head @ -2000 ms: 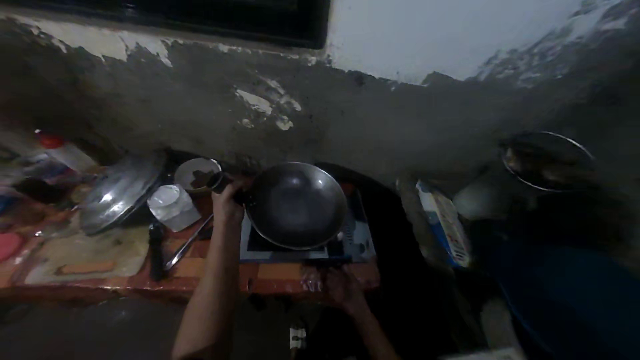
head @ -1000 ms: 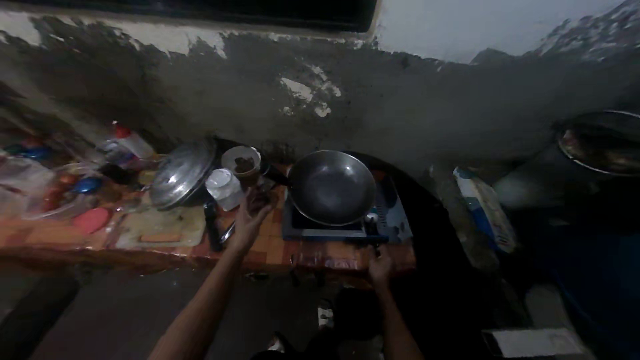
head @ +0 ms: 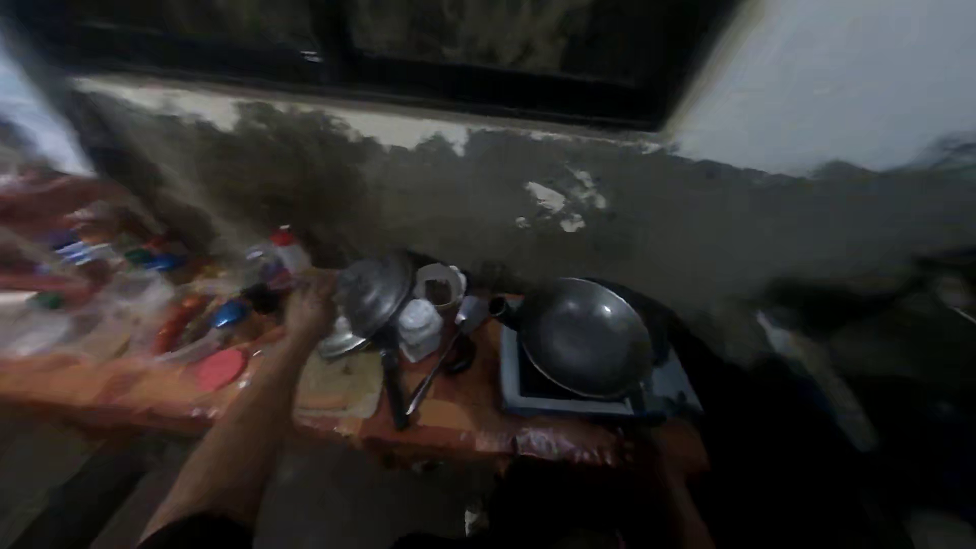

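Observation:
My left hand (head: 309,309) is at the left edge of a round metal lid (head: 374,296), near a white bottle with a red cap (head: 288,250); blur hides whether its fingers grip anything. A dark wok (head: 585,338) sits on a tabletop stove (head: 568,406), its handle (head: 502,311) pointing left. My right hand (head: 662,442) is dim and in shadow at the stove's front right, its fingers unclear. Between lid and wok stand a white container (head: 419,328) and a round tub (head: 441,285). A long-handled metal turner (head: 435,377) lies beside a black handle (head: 393,389).
The tiled counter (head: 450,415) runs along a peeling wall. A pale cutting board (head: 335,389) lies under the lid area. Farther left are a pink round item (head: 221,369), a blue item (head: 230,313) and blurred bags and produce.
My left hand has left the area by the wok handle and moved left to the metal lid. The wok remains on the stove. The view has turned left.

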